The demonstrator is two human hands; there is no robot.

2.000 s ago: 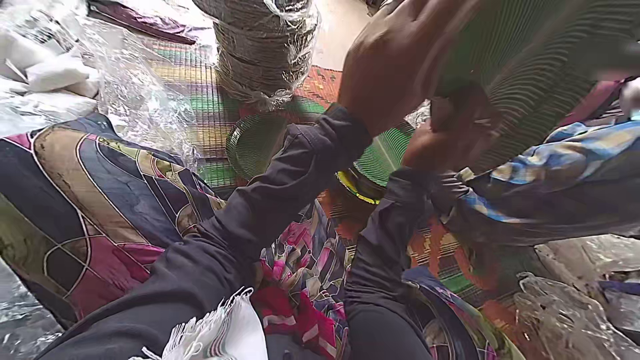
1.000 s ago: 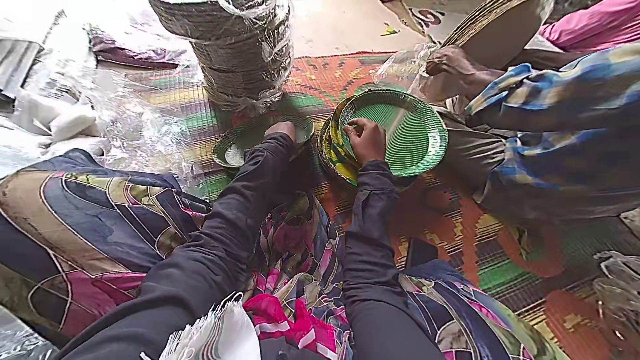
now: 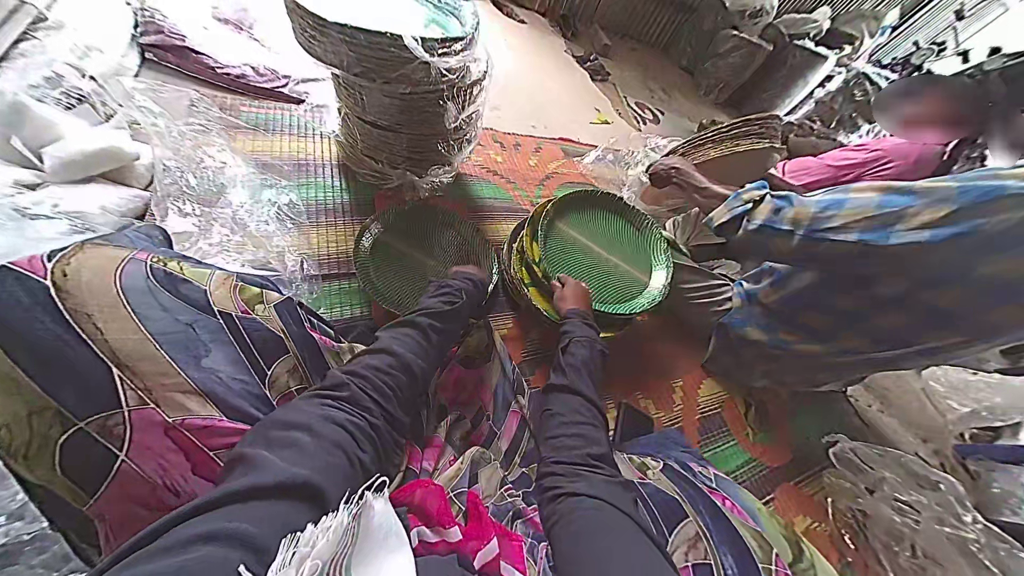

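Observation:
Two groups of round green leaf-patterned plates lie side by side on the woven mat. My left hand (image 3: 470, 276) reaches over the lower right rim of the darker green plate (image 3: 416, 248) on the left; its fingers are mostly hidden. On the right, a brighter green plate (image 3: 608, 252) rests on top of yellow-and-green patterned plates (image 3: 524, 260). My right hand (image 3: 571, 294), its fingers curled, is at the lower left rim of this pile, and it looks closed on the rim.
A tall plastic-wrapped stack of plates (image 3: 408, 104) stands behind on the woven mat (image 3: 320, 160). At right, a person in a checked shirt (image 3: 880, 264) has a hand by a stack of brown plates (image 3: 732, 148). Clear plastic wrap (image 3: 224, 184) lies left; another person in pink sits further back.
Two seconds ago both my hands held up a large green plate at the upper right; now they are low at the two groups of plates. The other person's stack of plates has moved lower.

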